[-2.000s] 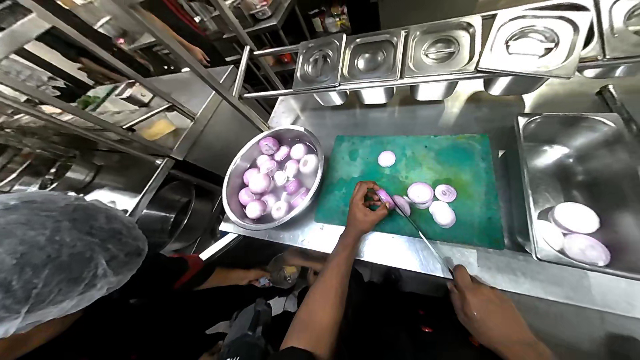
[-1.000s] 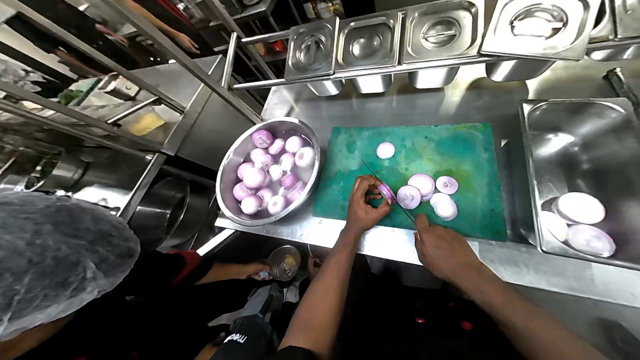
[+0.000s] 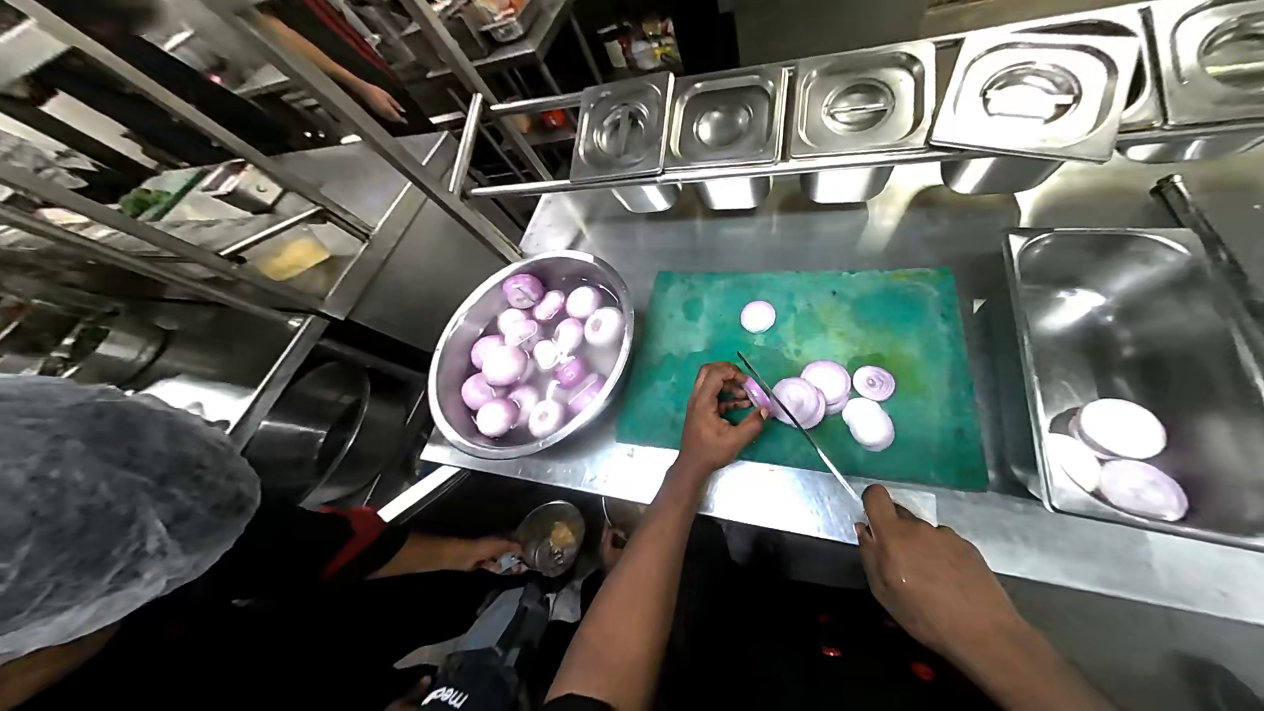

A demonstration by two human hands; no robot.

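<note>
My left hand (image 3: 723, 420) grips the remaining piece of a red onion (image 3: 756, 393) at the front of a green cutting board (image 3: 691, 326). My right hand (image 3: 918, 563) holds a kitchen knife (image 3: 815, 446) by its handle. The blade slants across the board's front edge, its tip beside the onion piece. Right of the blade lie overlapping onion slices (image 3: 828, 381), and one smaller slice (image 3: 757, 316) lies apart behind my left hand. A metal bowl (image 3: 449, 346) of peeled whole onions stands to the left. At the right, a steel pan (image 3: 1027, 346) contains several large slices (image 3: 1121, 429).
Lidded steel containers (image 3: 864, 104) sit in a rail behind the board. At the left, a co-worker in a hair net (image 3: 109, 513) stands close, one hand on a small metal bowl (image 3: 551, 538) below the counter edge. Metal rack bars (image 3: 346, 128) rise at the upper left.
My right hand and the knife moved up and left between the earlier frames, then back down toward the front edge. My left hand keeps hold of the onion piece.
</note>
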